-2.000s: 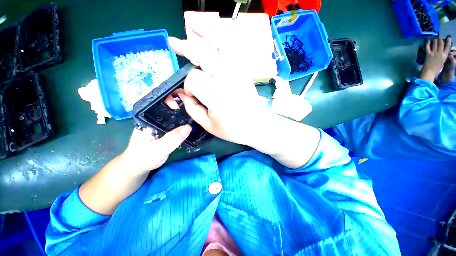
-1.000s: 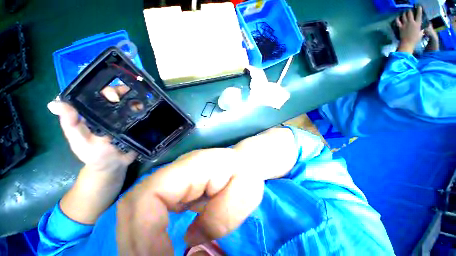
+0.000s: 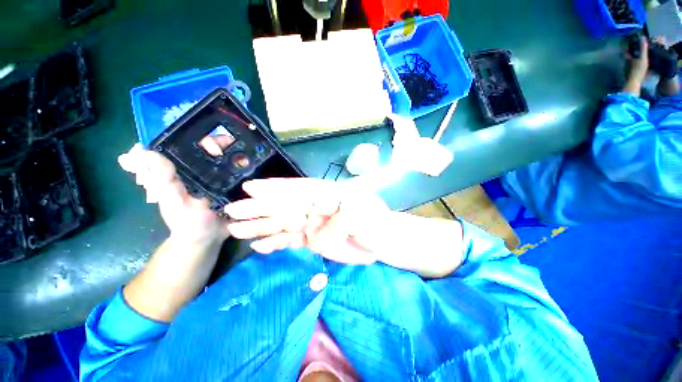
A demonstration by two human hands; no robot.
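Observation:
My left hand (image 3: 183,201) holds a black rectangular housing (image 3: 217,175) from below and its left side, inside facing up. A square opening and a smaller round hole show in it, with a fingertip behind the square one. My right hand (image 3: 314,224) is open, fingers spread and pointing left, over the housing's lower right end; I see nothing in it. It hides that end, and touch is not clear. A thin black rectangular gasket (image 3: 333,171) lies on the green bench beside a white rounded object (image 3: 364,159).
Left blue bin (image 3: 183,78) with whitish pieces is behind the housing. The cream block (image 3: 321,86) stands centre, the right blue bin (image 3: 424,71) holds black gaskets, and a red bin (image 3: 385,10) is behind. White cloth (image 3: 426,157), another housing (image 3: 497,86), housings at left (image 3: 48,194). A coworker's sleeve (image 3: 636,142) is right.
My right hand was at the housing, then came close before my chest, and is now back over the housing's lower end, spread. The housing was turned to show its inside.

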